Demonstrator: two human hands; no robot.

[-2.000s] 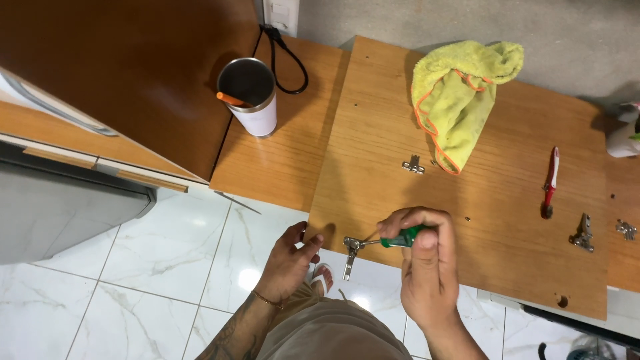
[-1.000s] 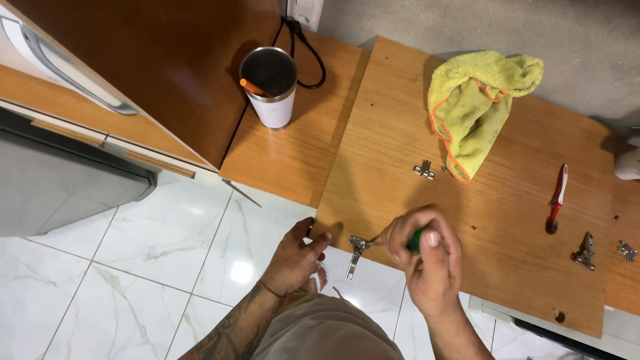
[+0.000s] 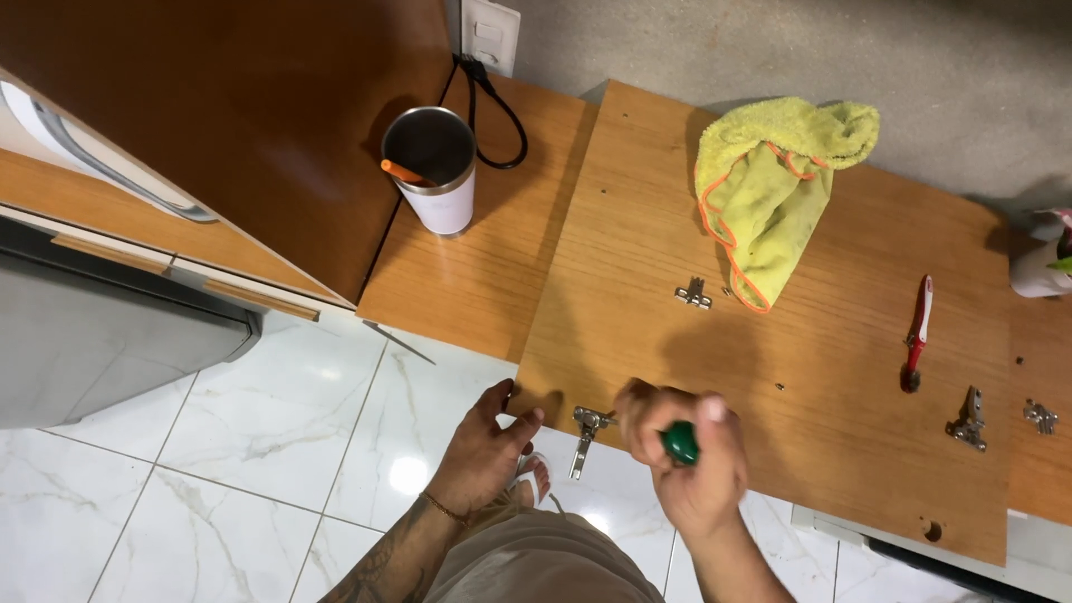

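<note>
My right hand (image 3: 691,452) grips the green handle of a screwdriver (image 3: 680,442); its shaft reaches left to a metal cabinet hinge (image 3: 589,425) at the near edge of a wooden panel (image 3: 636,352). The hinge arm sticks out past that edge. My left hand (image 3: 490,448) holds the panel's near left corner between thumb and fingers, just left of the hinge. A hinge mounting plate (image 3: 694,293) lies farther back on the panel, near a small screw (image 3: 727,291). Another small screw (image 3: 780,387) lies to the right of my right hand.
A yellow cloth (image 3: 766,201), a red and white toothbrush (image 3: 919,327) and another hinge (image 3: 969,421) lie on the panel. One more metal plate (image 3: 1040,416) is at the far right. A white tumbler (image 3: 440,197) stands back left by a black cable (image 3: 511,159). A white pot (image 3: 1038,272) stands at right.
My right hand has turned about the screwdriver handle, with the fingers now more curled over it. My left hand stays at the panel's corner. The view has shifted slightly.
</note>
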